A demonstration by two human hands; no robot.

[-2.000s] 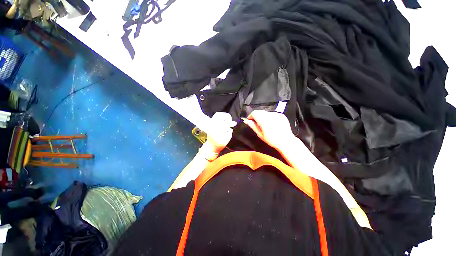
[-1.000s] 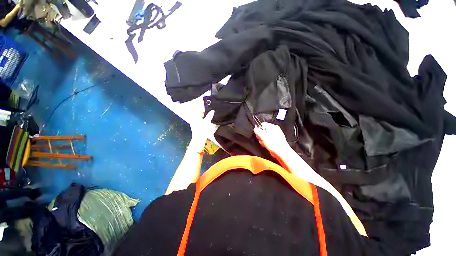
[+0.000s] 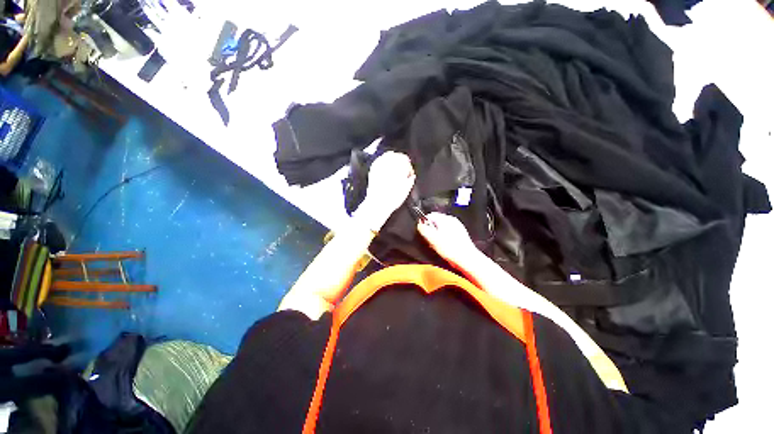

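Observation:
A large heap of black garments [image 3: 560, 93] lies on the white table in front of me. Greyer, shinier lining patches [image 3: 649, 225] show in its folds, and a small white label [image 3: 462, 197] lies on the near part. My left hand [image 3: 389, 182] is closed on the black cloth at the heap's near left edge. My right hand [image 3: 441, 230] is just right of it and lower, closed on a thin dark tool, likely thread snips [image 3: 418, 211], whose tip points up and left at the cloth. The tool's details are too small to tell.
Tangled black strips [image 3: 246, 59] lie at the table's [image 3: 318, 30] upper left. Left of the table's slanting edge are the blue floor [image 3: 182, 212], a wooden stool [image 3: 102, 278], a blue crate [image 3: 17, 127] and a pale green cloth bundle [image 3: 178, 377]. Part of a person's arm [image 3: 15, 55] shows at top left.
My left hand has moved up and right from the table edge onto the cloth and closed there. My right hand has shifted slightly left. The near left cloth edge is bunched up.

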